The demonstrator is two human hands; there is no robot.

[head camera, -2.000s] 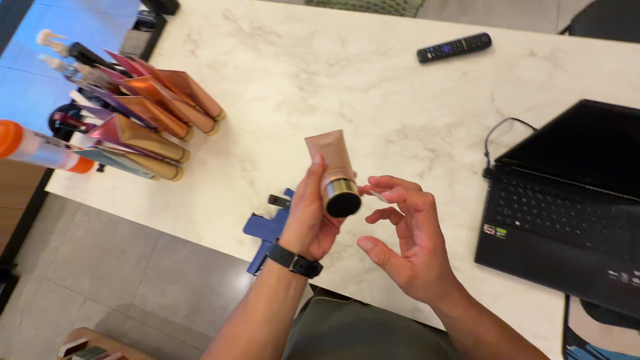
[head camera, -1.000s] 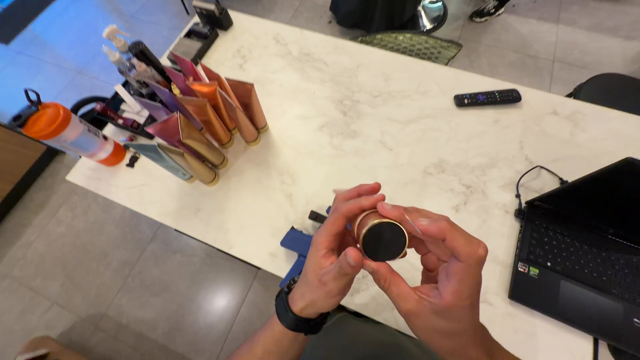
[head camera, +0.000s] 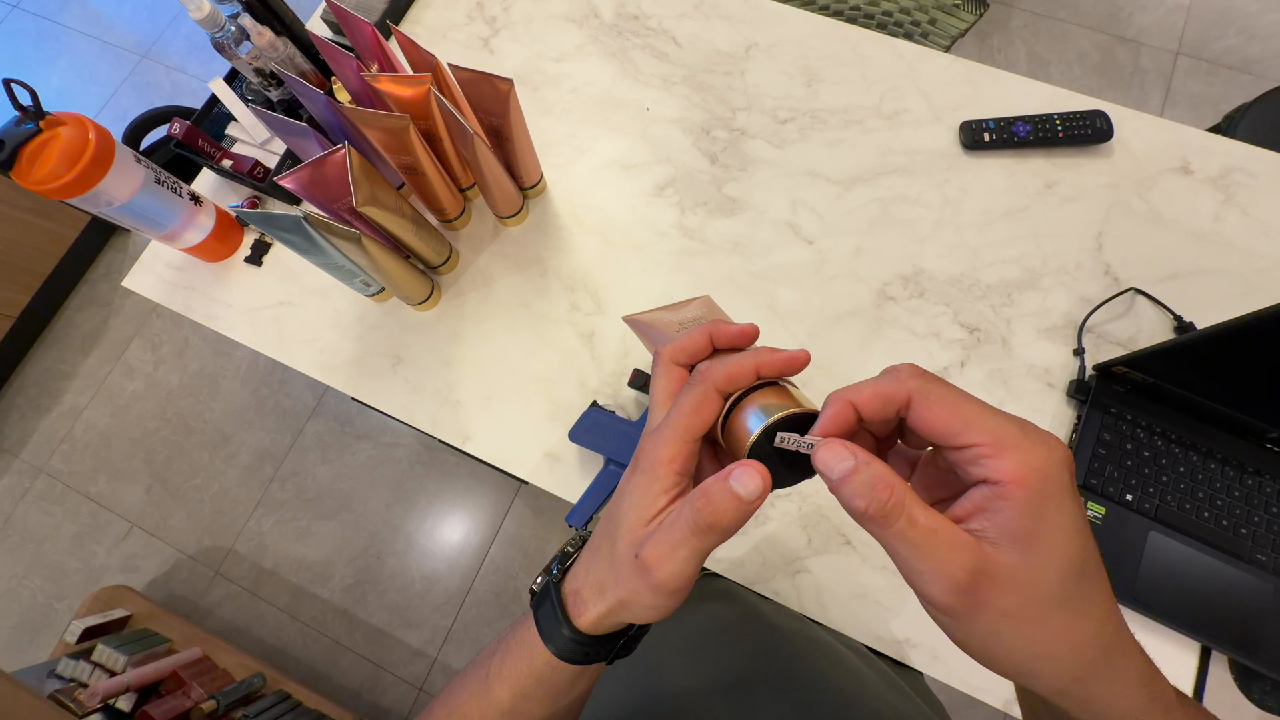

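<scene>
My left hand [head camera: 680, 490], with a black watch on its wrist, grips a pink cosmetic tube [head camera: 682, 318] with a metallic cap. The cap's black end faces me. My right hand [head camera: 940, 500] pinches a small white price sticker [head camera: 796, 442] between thumb and forefinger, at the black cap end; whether the sticker touches the cap along its whole length I cannot tell. A blue pricing gun [head camera: 606, 440] lies on the marble-patterned table, partly hidden behind my left hand. Several metallic-coloured cosmetic tubes [head camera: 410, 150] stand on their caps at the upper left.
An orange-lidded bottle [head camera: 130, 190] and a black basket [head camera: 225, 150] with spray bottles are beside the standing tubes. A remote control [head camera: 1036, 130] lies at the upper right, an open black laptop [head camera: 1190, 500] at the right. Below left, a wooden tray [head camera: 120, 600] holds cosmetics.
My right hand has drawn back from around the tube, and the sticker now shows at its fingertips. The tube stays in my left hand. The view has shifted.
</scene>
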